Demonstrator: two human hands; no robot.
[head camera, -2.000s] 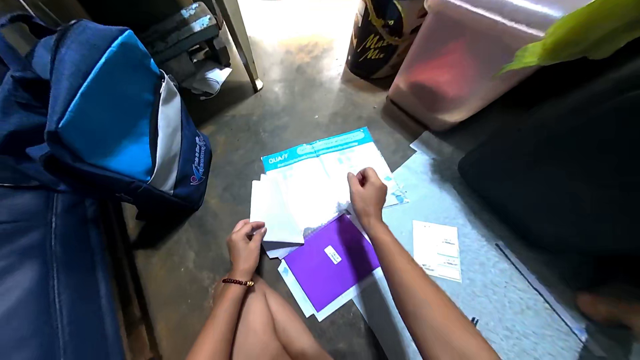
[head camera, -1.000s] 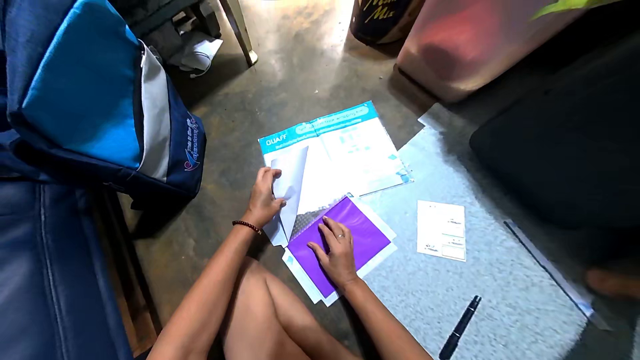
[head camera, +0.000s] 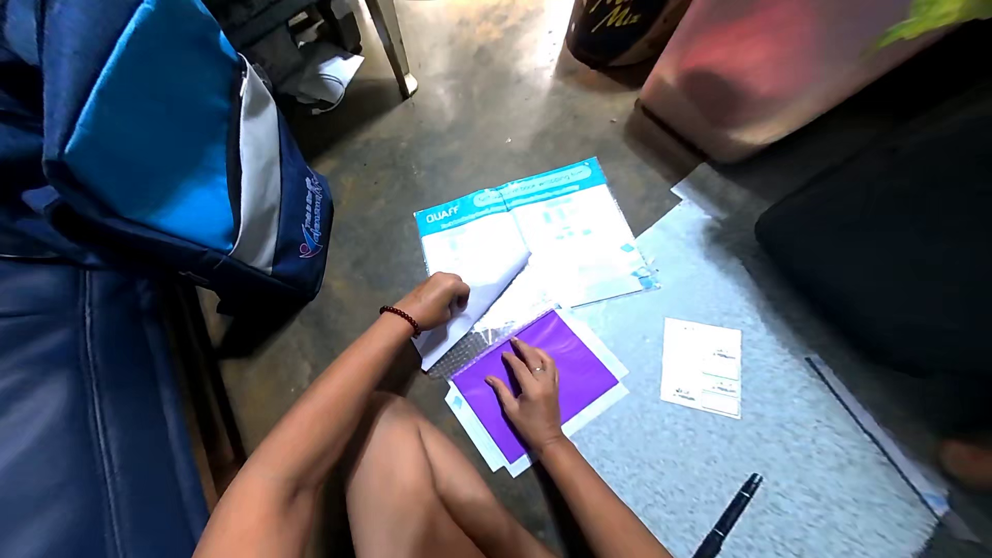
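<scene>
My left hand (head camera: 439, 301), with a beaded bracelet at its wrist, grips a white paper flap (head camera: 488, 283) that is folded up from the left. Fingers spread, my right hand (head camera: 531, 391) lies flat on a purple sheet or pouch (head camera: 577, 360), which rests over white sheets on the floor. Between the two hands shows a strip of bubble wrap (head camera: 463, 355). Just beyond lies a large printed sheet or packet (head camera: 577, 244) with a teal band. To the right, a small printed card (head camera: 701, 368) and a black pen (head camera: 730, 515) lie on a pale grey sheet (head camera: 643, 473).
A blue backpack (head camera: 163, 147) and a dark blue cushioned seat (head camera: 46, 387) stand at the left. Beyond are a furniture leg (head camera: 390, 46), a dark tub (head camera: 620, 27) and a translucent plastic box (head camera: 744, 70). A dark object (head camera: 876, 248) sits at the right.
My right hand has come down from the printed sheet onto the purple one. My left hand has taken up the white flap, which lay flatter two seconds ago, and folded it over.
</scene>
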